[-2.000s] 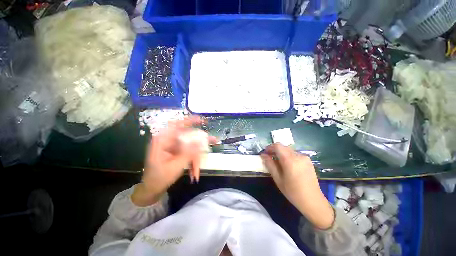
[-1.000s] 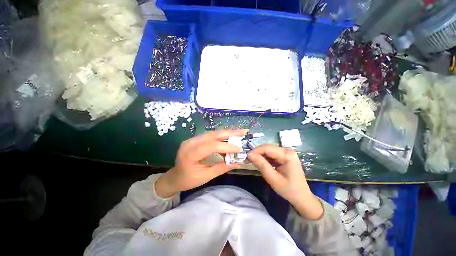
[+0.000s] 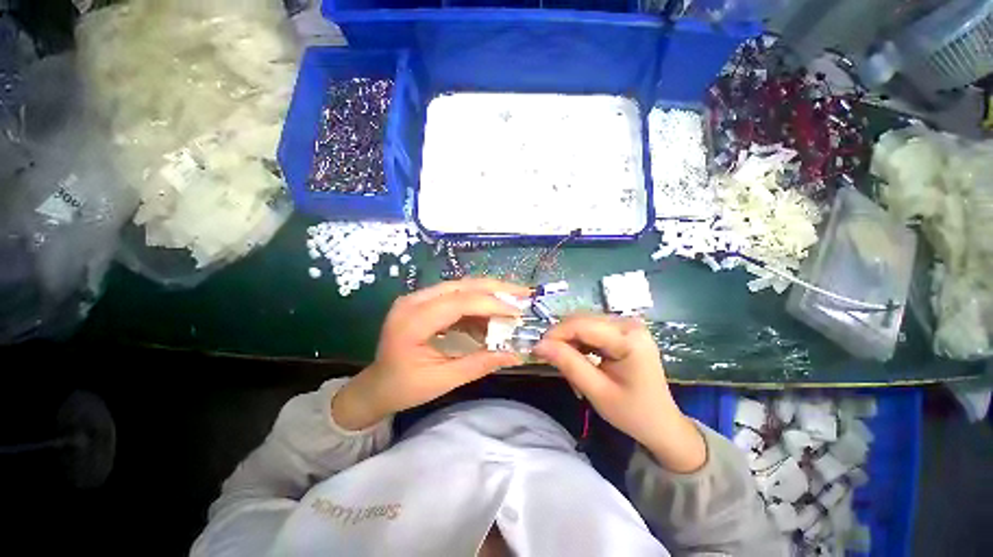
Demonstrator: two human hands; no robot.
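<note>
A small white plastic housing (image 3: 502,333) with dark parts at its upper right is held over the bench's front edge. My left hand (image 3: 436,343) grips it from the left between thumb and fingers. My right hand (image 3: 610,370) has its thumb and fingertips at the housing's right side, on a small part too blurred to name. Another white square piece (image 3: 627,293) lies on the green bench just beyond my right hand. Fingers hide much of the held housing.
A white tray (image 3: 534,163) stands ahead, with a blue bin of metal pins (image 3: 352,136) at its left. White caps (image 3: 354,252), cream clips (image 3: 768,212) and dark red parts (image 3: 795,120) lie around. A clear box (image 3: 855,277) is at right. A blue crate (image 3: 895,468) of white units is below right.
My left hand, raised and blurred two seconds ago, has come down and holds the housing, with my right hand against it. Over the last second the hands have barely moved; the view has shifted slightly.
</note>
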